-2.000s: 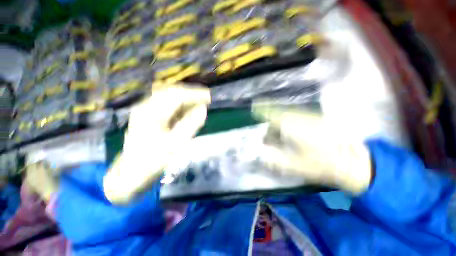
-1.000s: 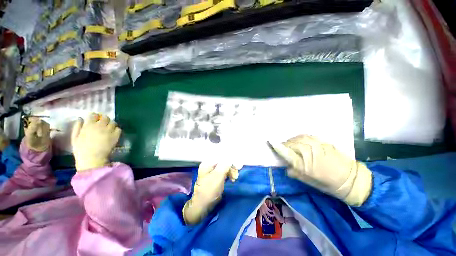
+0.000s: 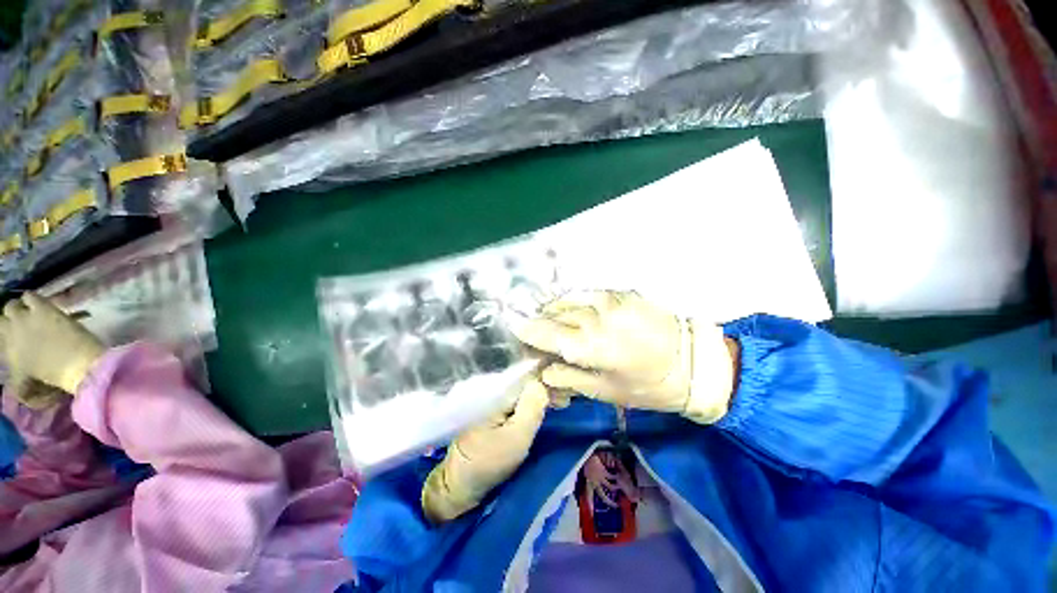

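The glossy film sticker sheet (image 3: 423, 336) with rows of grey shapes lies tilted in front of me, over white backing paper (image 3: 695, 232) that fans out to the right. My left hand (image 3: 493, 449), in a cream glove, pinches the sheet's near edge. My right hand (image 3: 620, 353), in a cream glove, is over the sheet's right part, its bent fingertips close against the left fingertips. What lies between the right fingertips is hidden. The film looks wrinkled and shiny beside them.
Trays of yellow-strapped watches (image 3: 238, 93) under clear film (image 3: 522, 99) stand behind and at left. A white sheet pile (image 3: 927, 174) lies at right. A co-worker's pink sleeve (image 3: 191, 463) and gloved hand (image 3: 46, 348) are at left, near another printed sheet (image 3: 151, 295).
My right hand has moved left to meet my left hand. The sheet and paper have turned, right end away from me, and spread apart. The thin dark item at my right fingertips no longer shows.
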